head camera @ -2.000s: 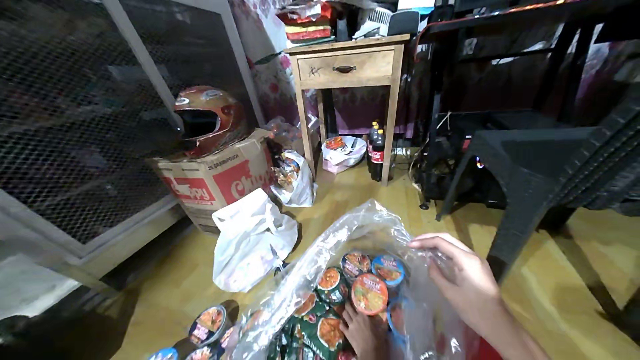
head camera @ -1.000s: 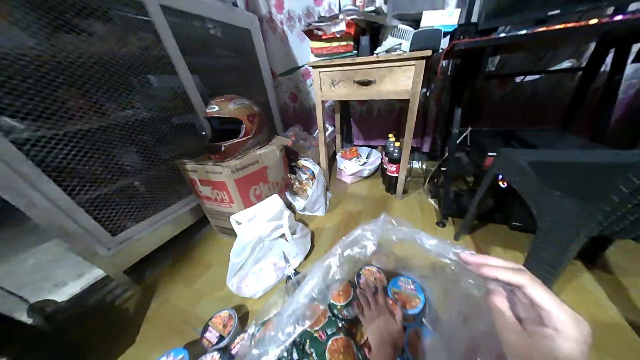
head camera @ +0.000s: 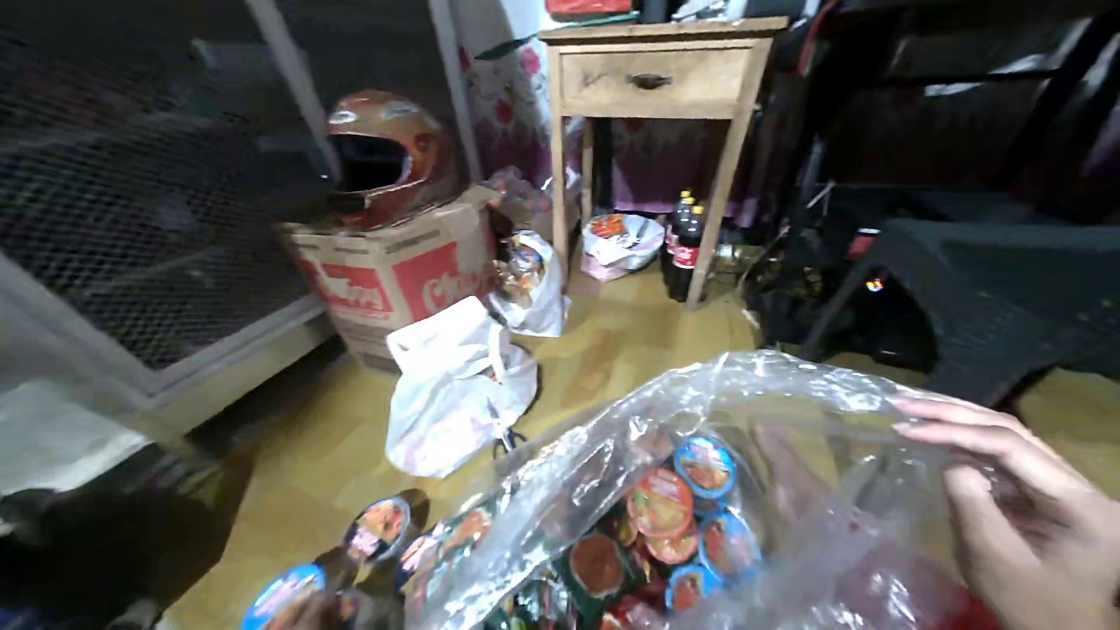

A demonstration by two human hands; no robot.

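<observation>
My right hand [head camera: 1015, 499] grips the rim of a large clear plastic bag [head camera: 726, 376], holding it up on the right. Inside lie an orange-lidded cup of instant noodles [head camera: 660, 503], a blue-lidded cup [head camera: 704, 466], several other cups and dark green packs. Low on the left, my left hand [head camera: 306, 610] is mostly cut off and dark, its fingers at a blue-lidded cup [head camera: 284, 591]; its grip is unclear. Another noodle cup [head camera: 378, 528] stands on the floor just beyond it, left of the bag.
A white plastic bag [head camera: 455, 394] with scissors [head camera: 507, 440] beside it lies ahead. Behind are a cardboard box [head camera: 394, 271] bearing a helmet [head camera: 389, 157], smaller filled bags, dark soda bottles [head camera: 684, 249] and a wooden table [head camera: 656, 79]. A dark plastic chair [head camera: 1006, 280] stands right, a mesh-fronted cabinet [head camera: 131, 201] left.
My left hand has moved out of the clear bag, where it was among the cups, to the cups on the floor at the left. My right hand stays at the bag's rim.
</observation>
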